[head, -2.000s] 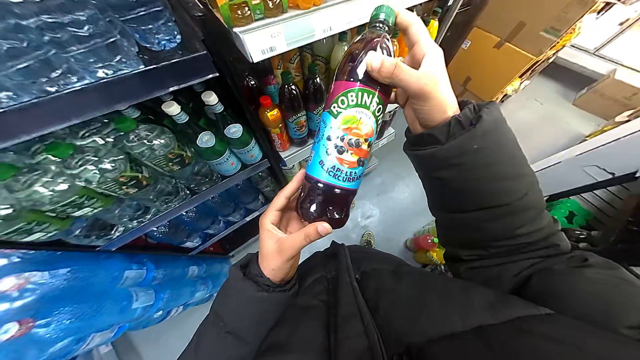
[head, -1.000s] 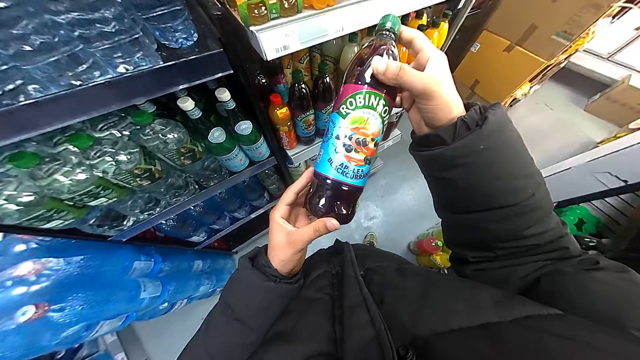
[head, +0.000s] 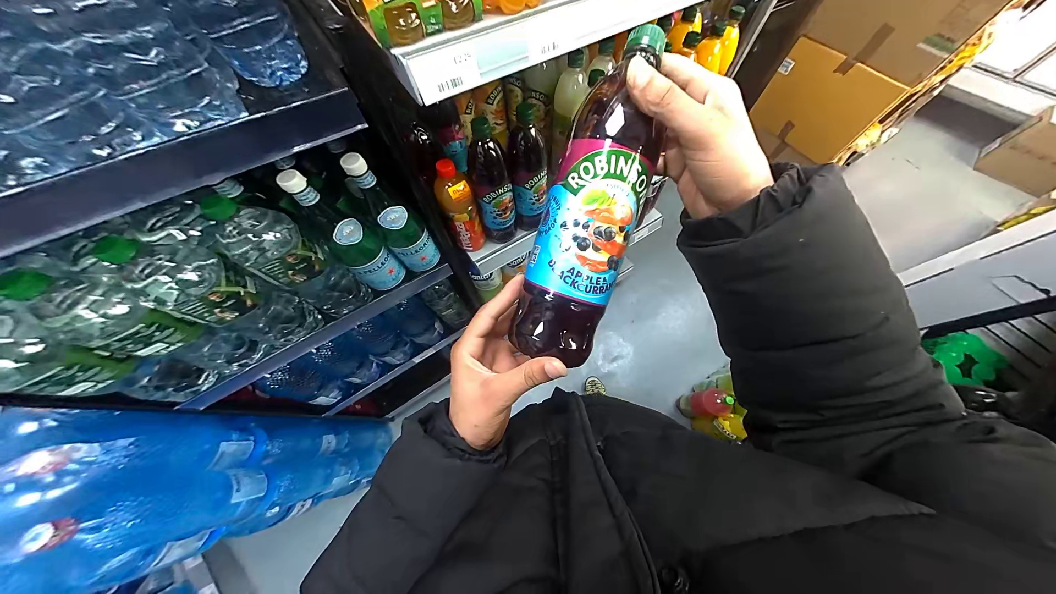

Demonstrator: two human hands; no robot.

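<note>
A plastic bottle of dark Robinsons apple and blackcurrant squash [head: 590,219] is held up in front of me, tilted, its green cap to the upper right and its blue and purple label facing me. My right hand [head: 701,124] grips its neck just below the cap. My left hand [head: 495,363] holds the base from below and the left, thumb across the bottom edge. Behind it, similar dark squash bottles [head: 492,181] and an orange bottle with a red cap [head: 459,205] stand on a shelf.
Left are shelves with green glass water bottles [head: 367,247], clear plastic bottles [head: 165,272] and blue-wrapped water packs [head: 165,478]. A white shelf edge [head: 511,54] runs above the squash. Cardboard boxes [head: 825,99] are stacked at the upper right. Colourful bottles [head: 714,408] stand on the floor.
</note>
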